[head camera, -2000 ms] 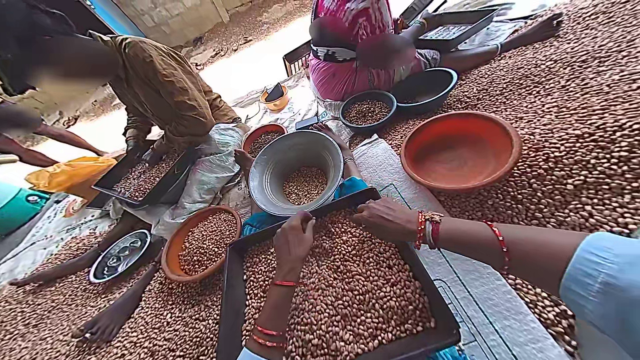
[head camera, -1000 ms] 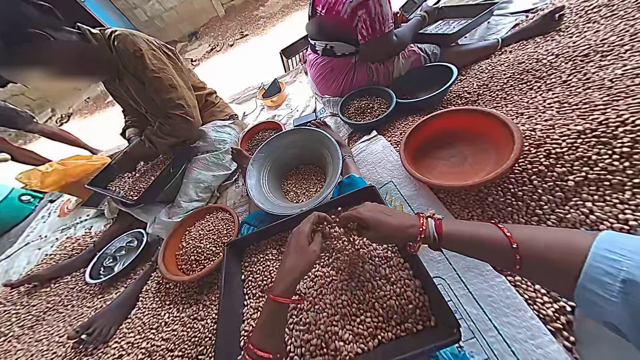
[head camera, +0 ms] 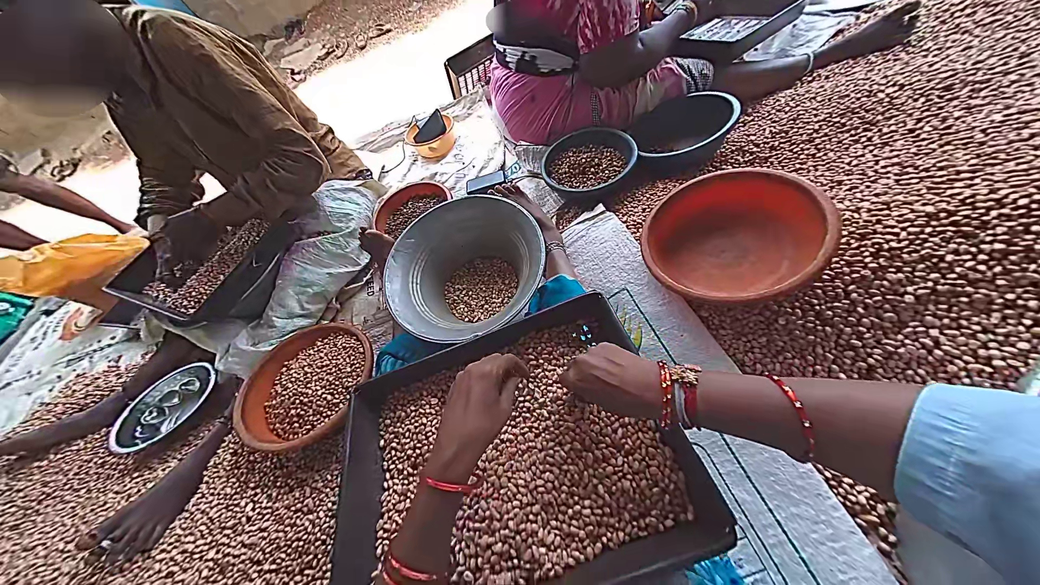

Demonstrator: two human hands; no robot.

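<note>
A black rectangular tray [head camera: 723, 508] full of reddish-brown nuts or seeds [head camera: 561, 479] lies in front of me. Over its far half, my left hand [head camera: 479, 402] has its fingers curled down at the seeds. My right hand [head camera: 609, 380] is beside it on the right, fingers bent low over the seeds; whether either hand pinches any is hidden. Just past the tray stands a grey metal basin [head camera: 406, 268] with paler seeds at its bottom. Left of the tray, an orange-brown bowl [head camera: 250, 406] holds more seeds.
An empty terracotta bowl [head camera: 739, 236] sits on the heaped seeds at right. Dark bowls [head camera: 686, 122] stand farther back. At left a person [head camera: 236, 122] works over another black tray [head camera: 236, 292], near a round metal dish [head camera: 162, 406]. Another person [head camera: 561, 73] sits at the back.
My hands were close together over the tray one second ago; now a gap shows between them. The person at left has leaned lower over their tray.
</note>
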